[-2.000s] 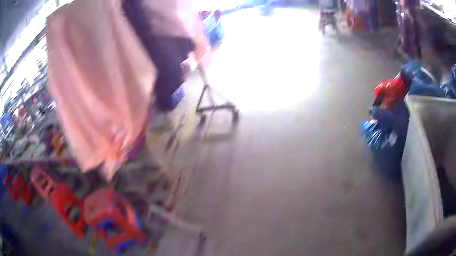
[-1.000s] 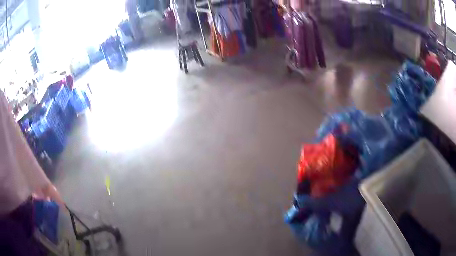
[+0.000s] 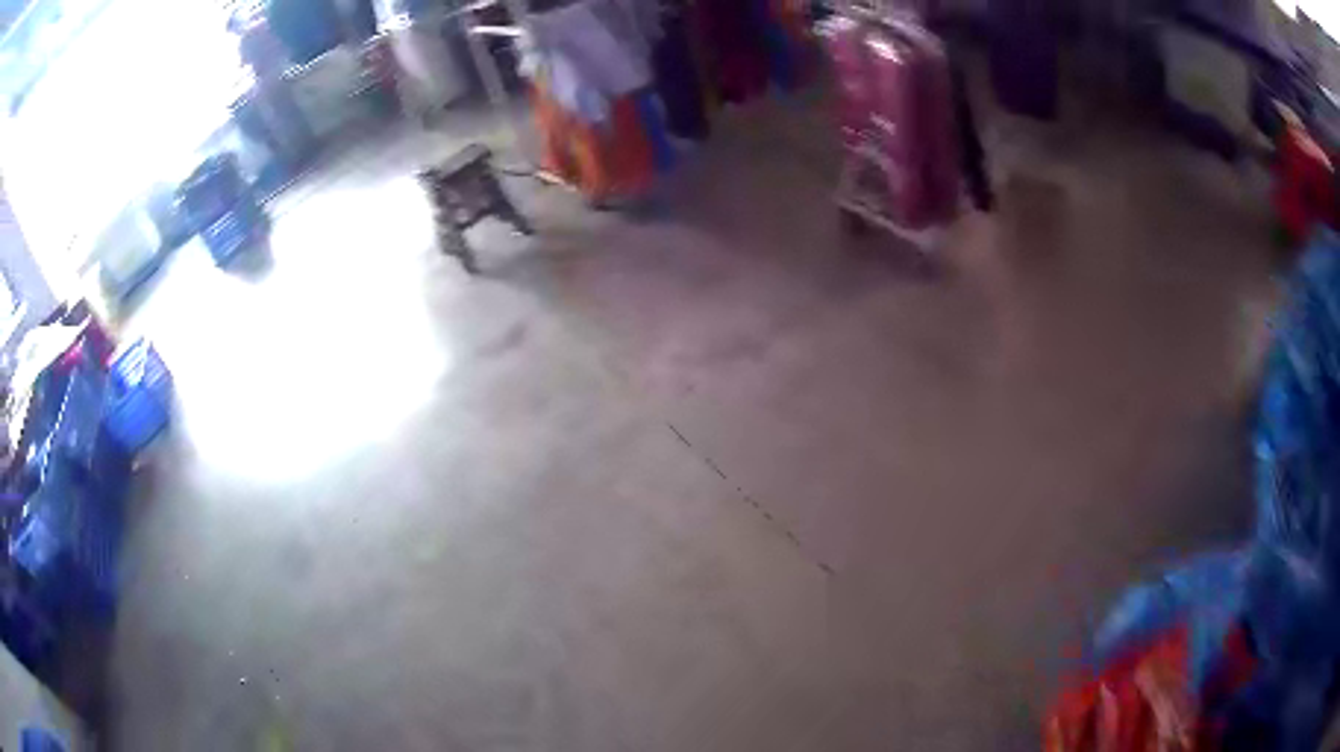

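Note:
Neither of my hands is in the picture. Nearest in front of me at the lower right are shiny blue plastic sacks point(image 3: 1301, 441), bulging and cut off by the edge. A red shiny bundle point(image 3: 1154, 698) lies against them at the bottom edge. At the left edge stand blue plastic baskets point(image 3: 74, 485), blurred, with cloth on top. The picture is smeared by motion, so fine detail is hard to tell.
Grey concrete floor point(image 3: 617, 485) lies ahead, with bright glare at left. A small dark stool point(image 3: 470, 199) stands at the back left. Garment racks hold orange and white clothes point(image 3: 595, 118) and maroon garments point(image 3: 897, 118). A blue basket point(image 3: 221, 206) stands further back left.
The view has moved forward along the floor. The stool and racks look nearer. The sacks have shifted to the right edge, and the white tub and the pink cloth at left have left the picture.

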